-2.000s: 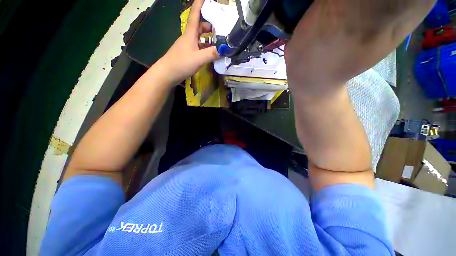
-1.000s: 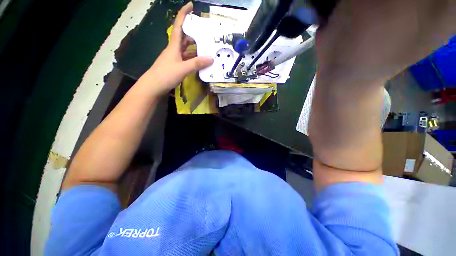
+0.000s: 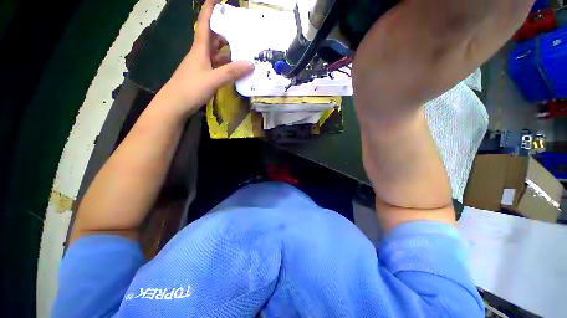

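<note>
A white power strip (image 3: 245, 32) lies on the padded work rest (image 3: 295, 112) at the top centre. My left hand (image 3: 208, 69) holds the strip's left end, thumb on top and fingers around the far side. The auto-feed screwdriver (image 3: 317, 37) leans in from the top right, its metal nose over the strip and partly covering it. My right forearm rises to the upper right beside the screwdriver. My right hand is cut off by the top edge, so its fingers and grip are hidden.
Yellow-black hazard tape (image 3: 231, 118) edges the rest. The conveyor's chipped cream rail (image 3: 87, 118) curves along the left. Bubble wrap or foam (image 3: 457, 127) lies right of my forearm. A cardboard box (image 3: 507, 186) and blue bins (image 3: 542, 65) stand at the right.
My left hand and the strip have shifted left. The screwdriver and my right forearm have moved left compared with one second ago, exposing more of the bubble wrap or foam.
</note>
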